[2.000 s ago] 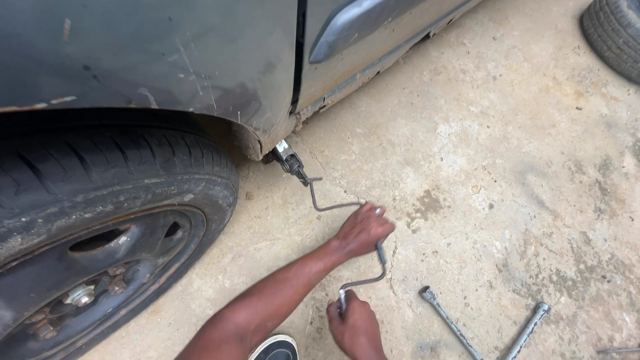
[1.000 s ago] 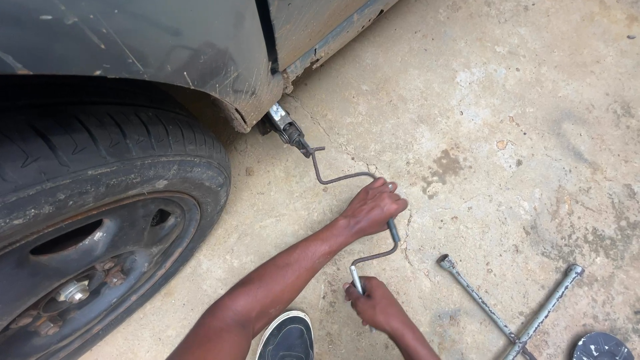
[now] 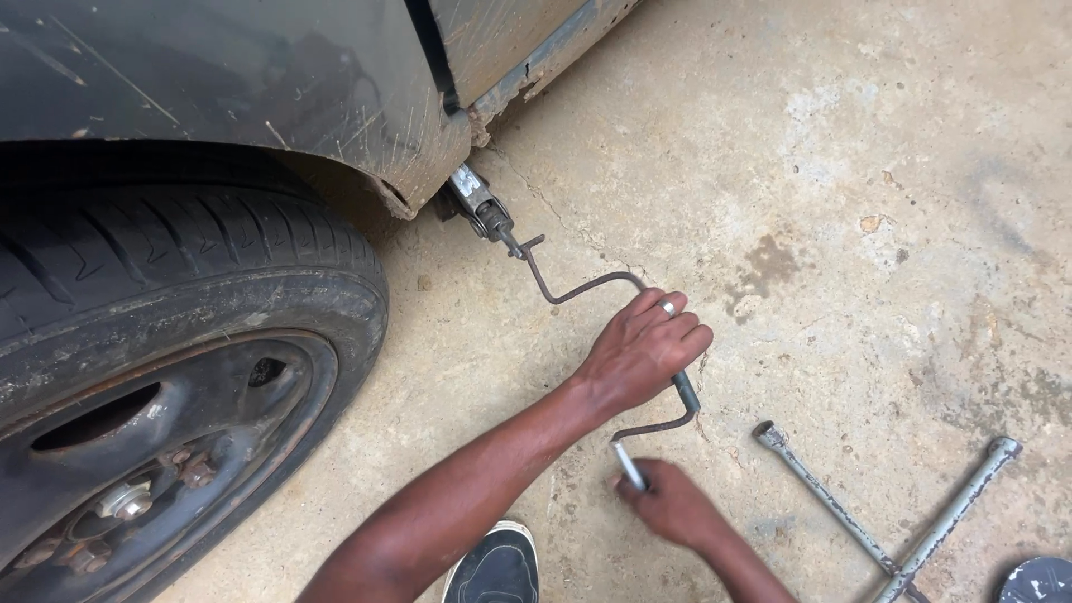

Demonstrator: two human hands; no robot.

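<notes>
A bent metal crank handle [image 3: 578, 289] runs from a car jack [image 3: 481, 201] under the car's sill down to my two hands. My left hand [image 3: 649, 347], with a ring on one finger, is closed around the crank's offset middle grip. Lower down, my right hand [image 3: 670, 502] grips the light metal sleeve at the crank's near end. The crank's far end is hooked to the jack's screw; most of the jack is hidden beneath the car body [image 3: 251, 75].
At the left stands a wheel with a black tyre [image 3: 335, 268] and rusty lug nuts. A four-way lug wrench [image 3: 837, 507] lies on the concrete at the lower right, near a dark round object [image 3: 1038, 580]. A shoe [image 3: 496, 569] is at the bottom.
Both hands stay on the crank while its bends and my left hand shift slightly. The view has moved, and the tyre seen at the top right two seconds ago is out of frame.
</notes>
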